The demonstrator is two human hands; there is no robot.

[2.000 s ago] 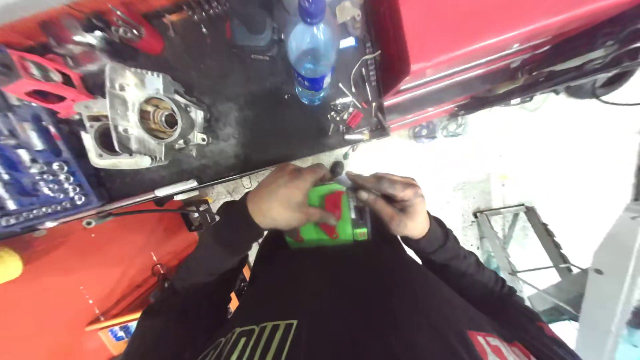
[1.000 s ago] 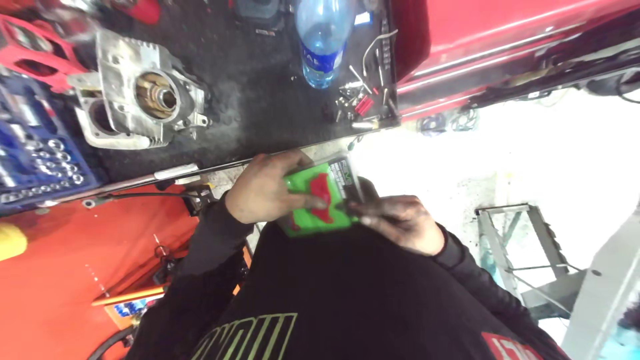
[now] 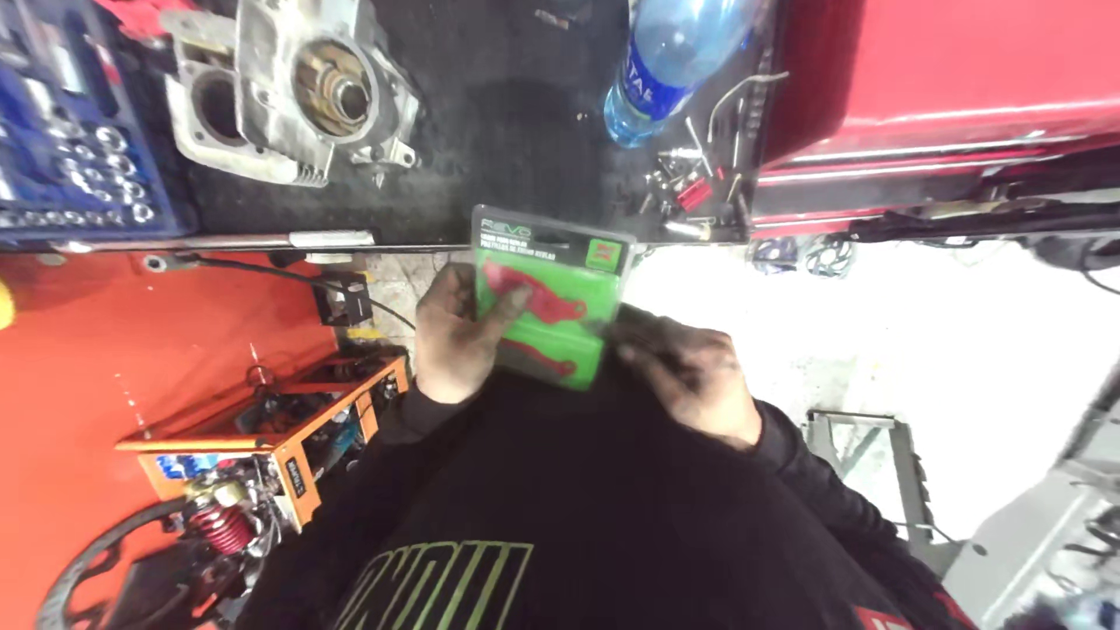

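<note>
My left hand (image 3: 464, 337) grips the left side of a green and black blister pack of brake pads (image 3: 569, 337), its thumb lying across the clear front. Two red brake pads show inside the pack, one above the other. At the pack's lower right edge is my right hand (image 3: 691, 372), dark with grime and blurred, fingers bent; whether it touches the pack is hard to tell. The pack is in front of my chest, its top overlapping the front edge of the black workbench (image 3: 534, 175).
On the bench are an engine casing (image 3: 324, 87), a blue socket set (image 3: 87, 166), a plastic water bottle (image 3: 661, 70) and small bolts and metal parts (image 3: 691, 188). A red panel (image 3: 954, 79) borders the bench at right. An orange cart (image 3: 297, 420) stands lower left, a grey metal frame (image 3: 910, 472) lower right.
The pack, tilted and partly covered by my hands before, now faces up more fully with its printed header showing. My right hand has shifted off its front to the lower right edge. The view is closer.
</note>
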